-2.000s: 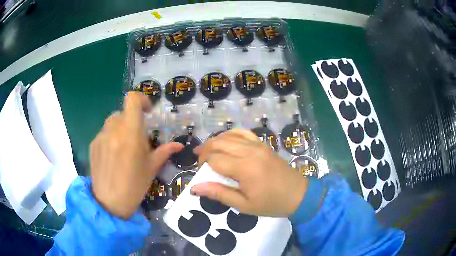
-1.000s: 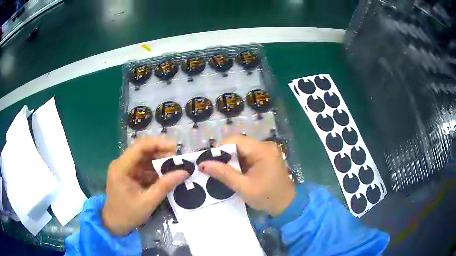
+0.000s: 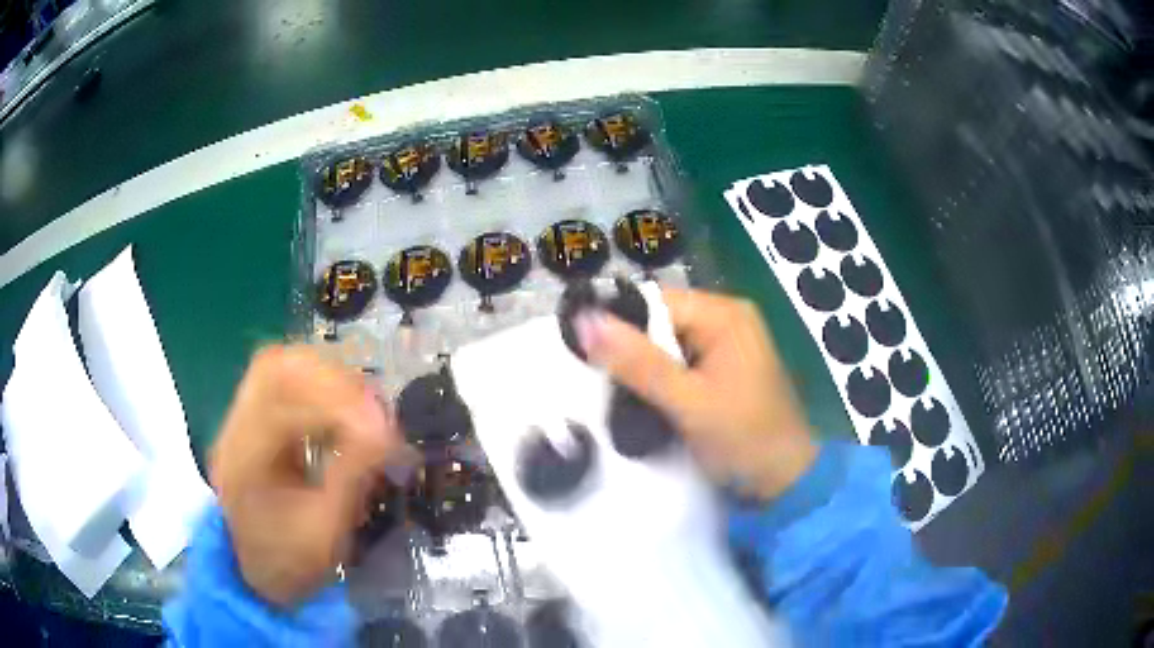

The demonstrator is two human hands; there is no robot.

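Note:
My right hand [image 3: 721, 380] holds a white sticker sheet [image 3: 595, 544] over the tray, thumb on one of three notched black discs seen on it. The sheet is blurred. My left hand [image 3: 297, 462] is left of the sheet over the tray, fingers bent together and blurred; whether a disc is between them cannot be told. The clear blister tray [image 3: 405, 228] holds rows of round display modules [image 3: 494, 262] with gold-orange patches. One disc in the tray [image 3: 433, 411], between my left hand and the sheet, looks plain black. The lower rows are partly hidden by hands and sheet.
A spare sticker sheet [image 3: 842, 298] with two columns of black discs lies at right. Blank white backing papers [image 3: 76, 424] lie at left. A tall stack of ridged clear plastic [image 3: 1063, 329] stands at far right. A pale rail [image 3: 506, 86] crosses behind the tray.
The sheet has moved right and tilted, now held by my right hand alone. My left hand has let go of it and moved left. The sheet shows three discs instead of four.

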